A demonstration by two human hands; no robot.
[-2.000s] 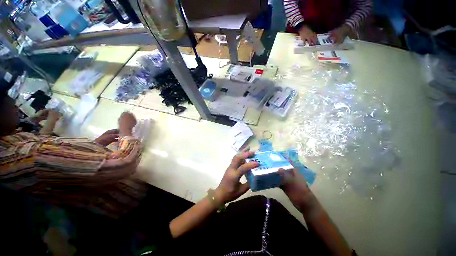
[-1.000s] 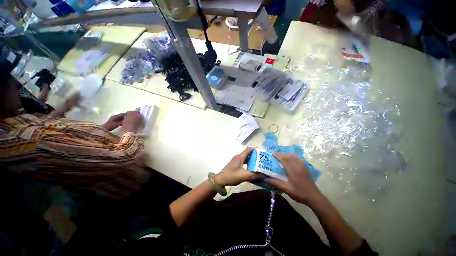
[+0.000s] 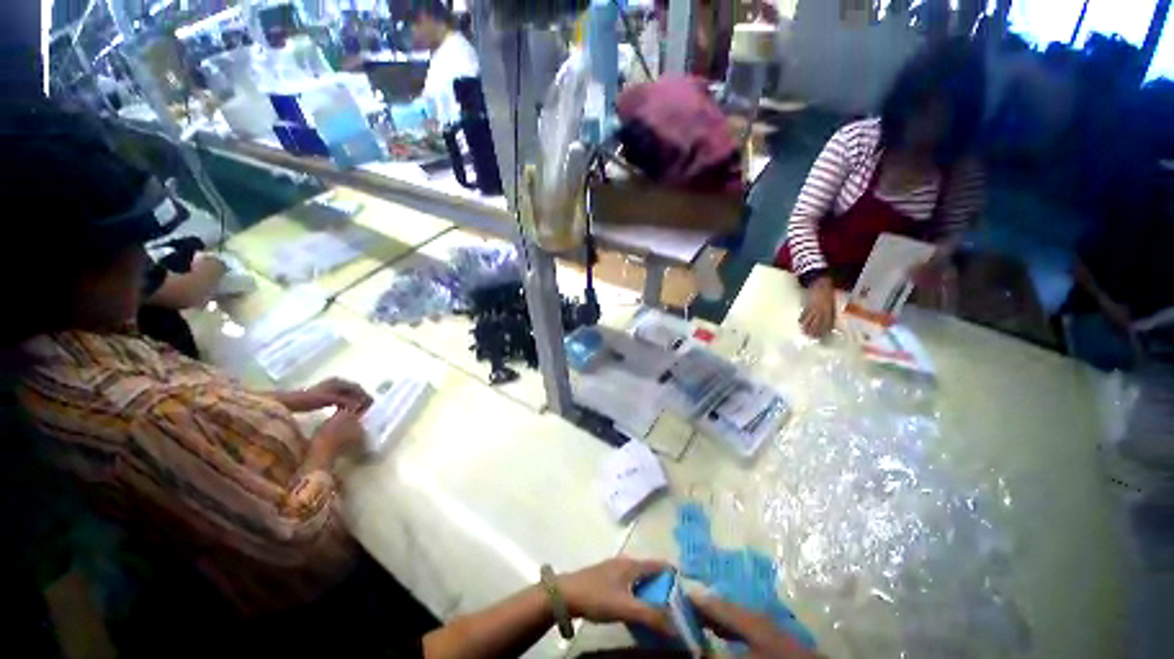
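Observation:
A blue and white card block (image 3: 668, 600) is held between my two hands near the bottom edge of the view. My left hand (image 3: 615, 592) grips its left side. My right hand (image 3: 747, 627) is on its right side, partly cut off by the bottom edge. Loose light-blue cards (image 3: 736, 574) lie on the table just beyond my hands. Folded white leaflets (image 3: 631, 480) lie beyond my left hand. The lower part of the block is hidden by my fingers and the edge of the view.
Crinkled clear bags (image 3: 888, 515) cover the table to the right. Trays (image 3: 731, 402) lie beyond the leaflets, beside a grey post (image 3: 547, 322) and black cables (image 3: 497, 330). A person in striped sleeves (image 3: 824, 180) works opposite; another (image 3: 193, 438) sits at left.
The view has tilted up, so my hands and the block sit lower in the picture. The block is now turned more edge-on. The person opposite has lifted a white carton.

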